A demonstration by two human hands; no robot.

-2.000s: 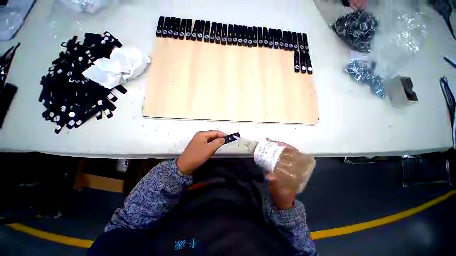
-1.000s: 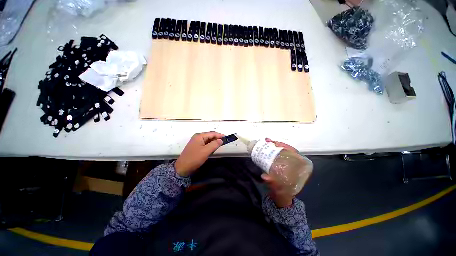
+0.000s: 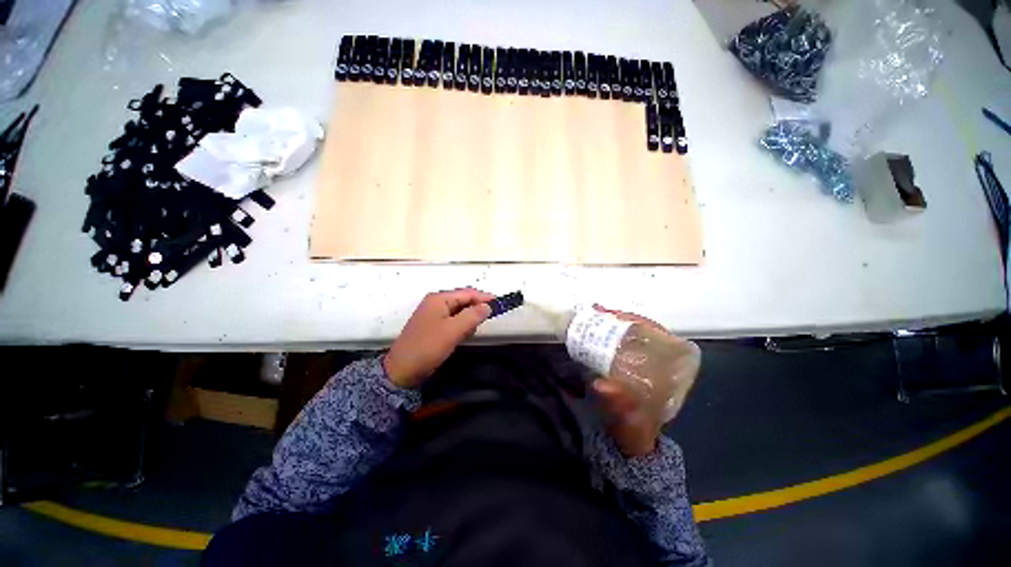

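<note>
My left hand pinches a short black tab between thumb and fingers, just above the table's front edge. My right hand holds a clear glue bottle with a white label and brownish contents, tilted to the left. Its pale nozzle points at the tab's right end; whether they touch cannot be told. A pale plywood board lies beyond my hands. A row of black tabs lines its far edge, with a short second row at the right.
A pile of black tabs lies left of the board, with a crumpled white cloth on it. At the right are a dark bag of parts, blue-grey metal parts, a small open box and clear plastic.
The bottle has shifted slightly to the right since one second ago, so its nozzle sits a little farther from the tab. My left hand still holds the tab in nearly the same place.
</note>
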